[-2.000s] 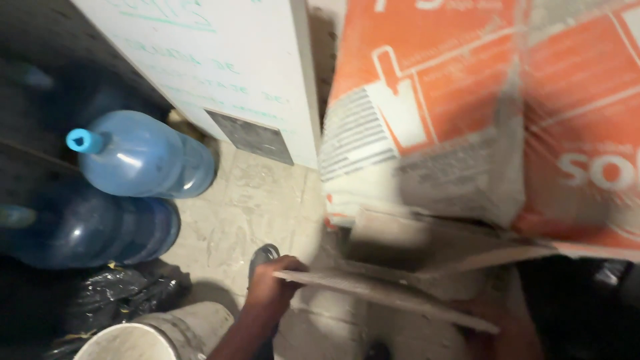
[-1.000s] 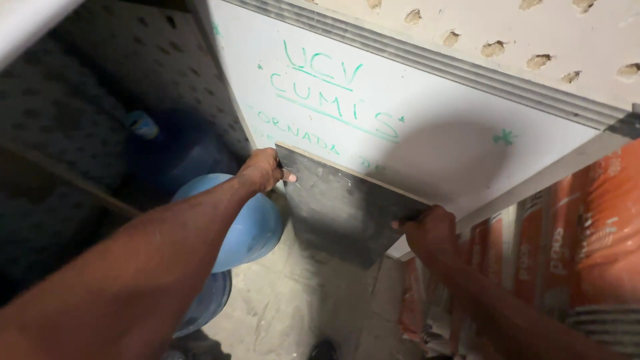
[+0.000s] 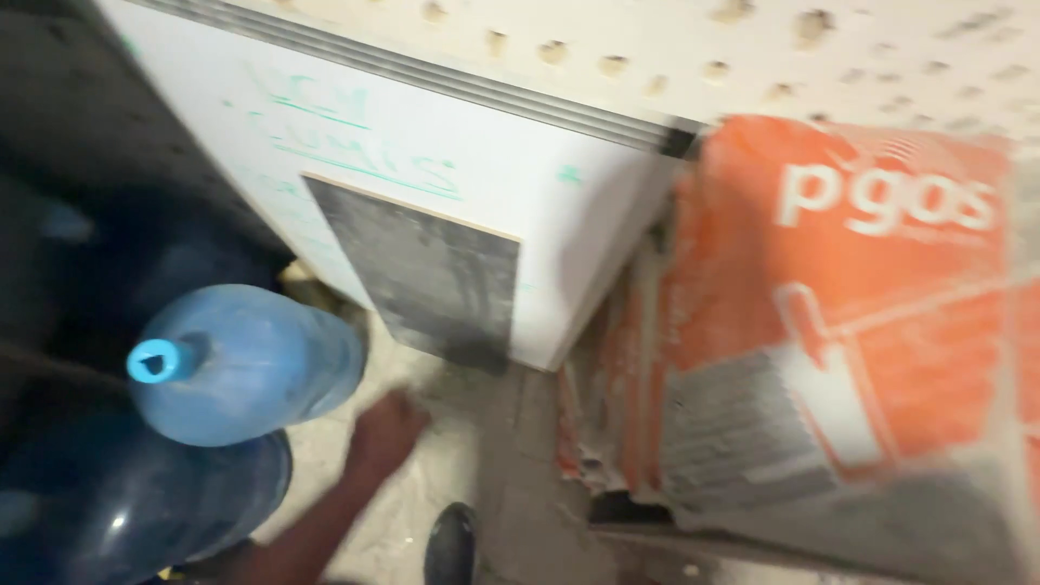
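Note:
A dark rectangular panel (image 3: 431,272) with a pale top edge leans against a whiteboard (image 3: 520,175) that bears green writing, its lower edge near the floor. My left hand (image 3: 390,426) is below the panel, apart from it, above the floor and to the right of a light blue water jug (image 3: 244,361); blur hides how its fingers are set and whether anything is in them. My right hand is out of the frame.
Orange and grey paper sacks (image 3: 845,317) are stacked at the right. A dark blue jug (image 3: 146,496) lies at the lower left. Behind the whiteboard rises a pitted pale wall (image 3: 715,69). A shoe (image 3: 451,544) is on the floor (image 3: 504,455).
One second ago both hands held the dark panel at its sides; now it leans on the whiteboard without them. The left hand has moved down and the right has left the view.

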